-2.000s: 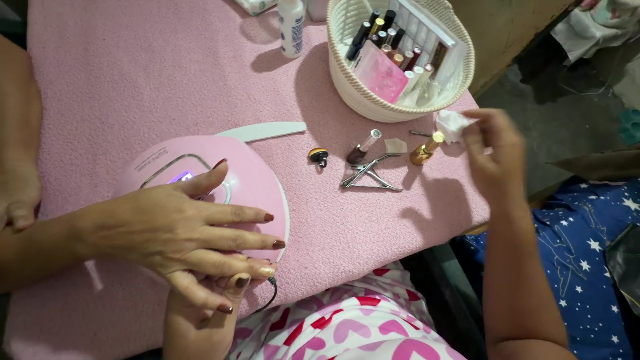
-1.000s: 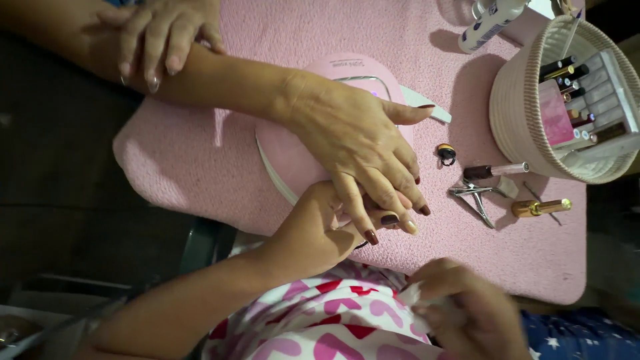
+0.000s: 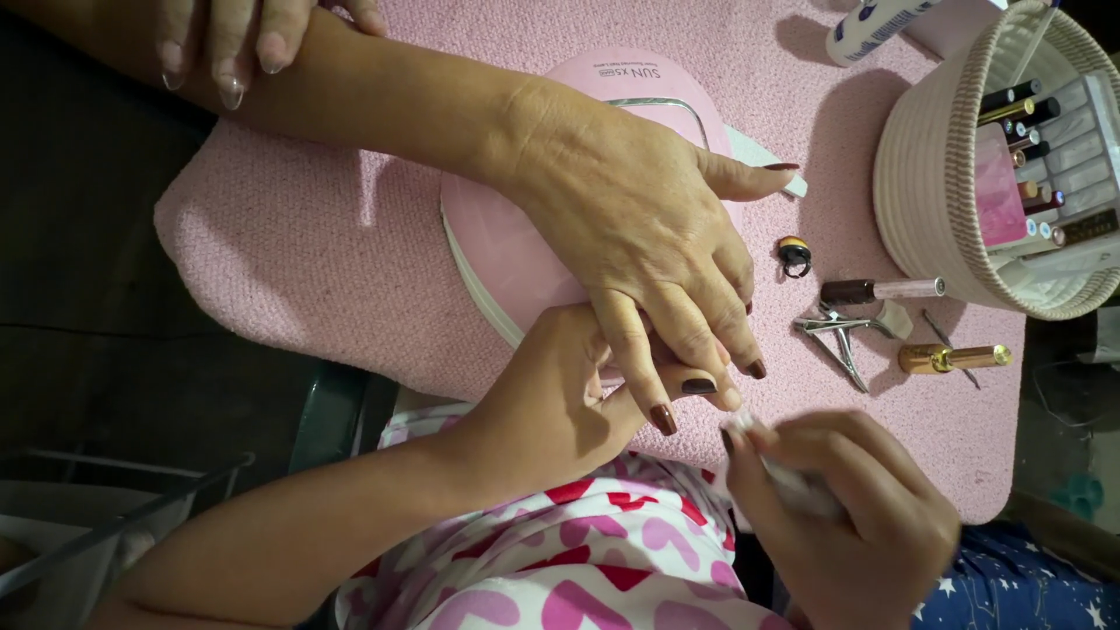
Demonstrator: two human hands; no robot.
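Another person's hand (image 3: 639, 201) lies palm down, its nails dark brown except one pale nail. My left hand (image 3: 577, 385) holds that hand's fingers from beneath, thumb against the finger with the pale nail. My right hand (image 3: 849, 499) pinches a white wipe (image 3: 792, 481), its tip touching or very near that fingertip; the hand is slightly blurred. Under the other person's hand sits a pink nail lamp (image 3: 516, 254). To the right lie a brown polish bottle (image 3: 879, 290), a metal cuticle nipper (image 3: 840, 337), a gold polish bottle (image 3: 954, 358) and a black and gold ring (image 3: 794, 255).
A woven basket (image 3: 932, 175) of polish bottles stands at the right. A white nail file (image 3: 766, 162) sticks out beside the lamp, and a white bottle (image 3: 875, 31) lies near the top. The person's other hand (image 3: 236, 39) rests on their forearm. Pink cloth (image 3: 297, 254) covers the table.
My right hand has come from beside the gold bottle, across my lap, to the other person's fingertip with the white wipe. My left hand keeps its hold. The view has turned markedly.
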